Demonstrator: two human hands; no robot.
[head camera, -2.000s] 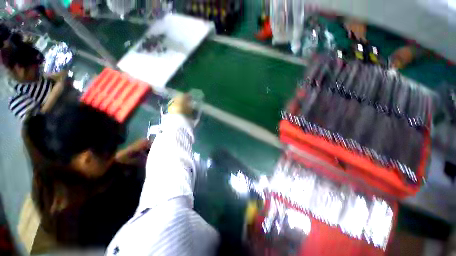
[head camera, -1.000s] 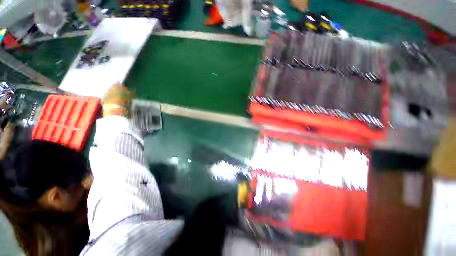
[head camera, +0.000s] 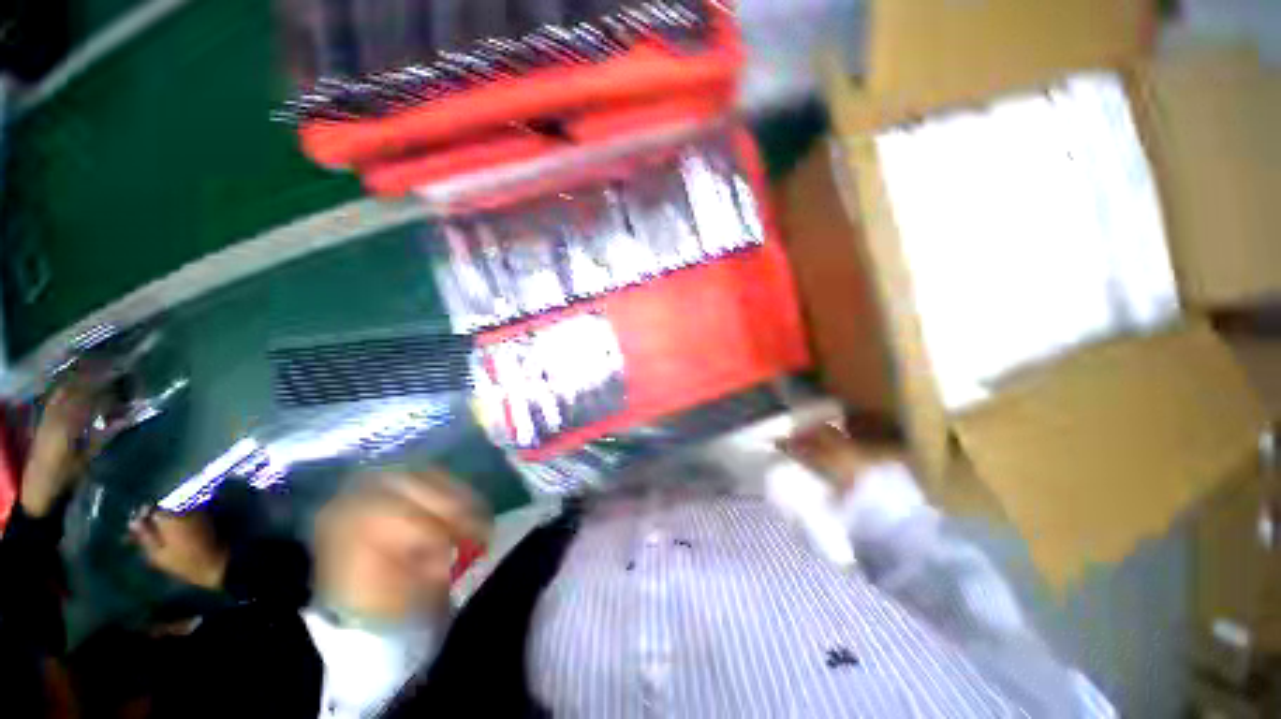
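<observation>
A red slotted tray (head camera: 710, 330) stands at the centre, with upright silvery frames (head camera: 562, 372) in its left part and another row along its back. My left hand (head camera: 401, 541) is strongly blurred, left of my body and below the tray; its fingers look bent, but its grip is unclear. My right hand (head camera: 836, 450) is small and blurred between the tray's lower right corner and the carton; a pale thing lies beside its fingers. Whether it holds this cannot be told.
An open carton (head camera: 1040, 450) with white sleeves (head camera: 1033, 232) stands at the right. A full red tray (head camera: 520, 148) is behind the working tray. A black grid sheet (head camera: 368, 368) and glaring clear strips lie left. Another person's hands (head camera: 183, 545) are at the far left.
The view has swung right, bringing the open carton into view. My left arm, stretched out towards the white board before, is now back near my body. The right hand has come into clearer view.
</observation>
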